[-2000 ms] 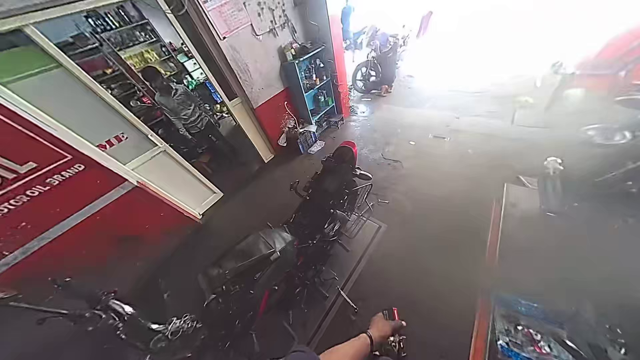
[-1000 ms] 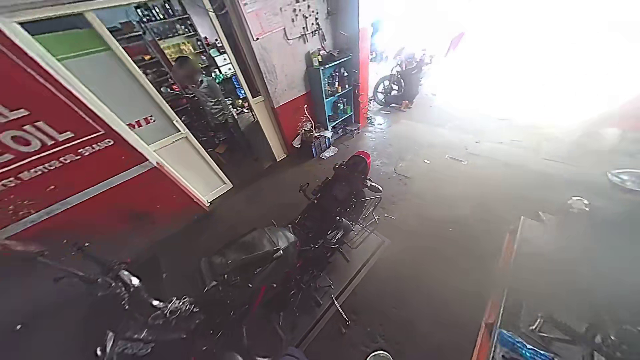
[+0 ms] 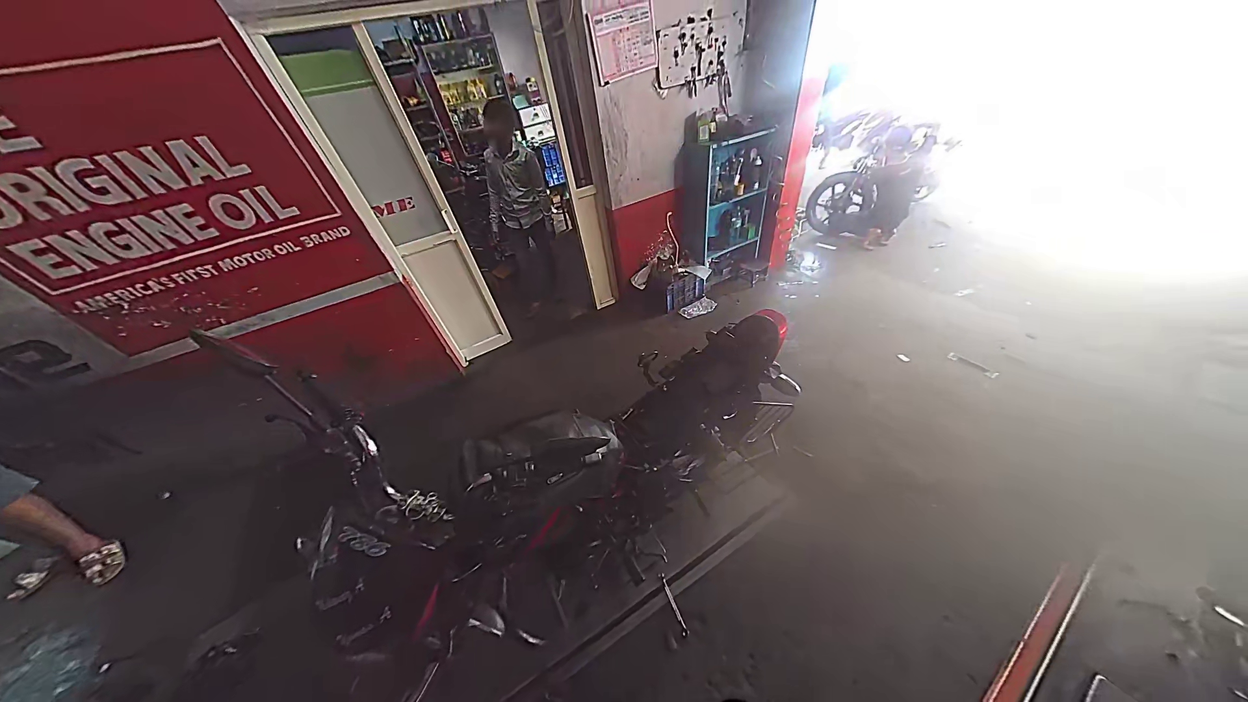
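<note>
Neither my left hand nor my right hand is in view. A partly stripped motorcycle (image 3: pixel 546 468) stands in the lower middle, its handlebar (image 3: pixel 341 439) at the left and its red tail piece (image 3: pixel 770 327) at the upper right. Loose parts and a dark cover lie over the area of its fuel tank (image 3: pixel 556 453). Under it is a low metal platform (image 3: pixel 673 590). What looks like its kick or stand lever (image 3: pixel 675 604) sticks out over the platform's edge.
A person (image 3: pixel 517 195) stands in the shop doorway. Another person's sandalled foot (image 3: pixel 102 561) shows at the left edge. A blue shelf (image 3: pixel 729 200) with bottles stands by the wall. A second motorcycle (image 3: pixel 848 200) is near the bright opening. A red-edged bench (image 3: pixel 1038 634) is at lower right.
My right hand, seen at the bottom two seconds ago with a red and black thing in it, is out of view. The view has swung left; a person's foot now shows there.
</note>
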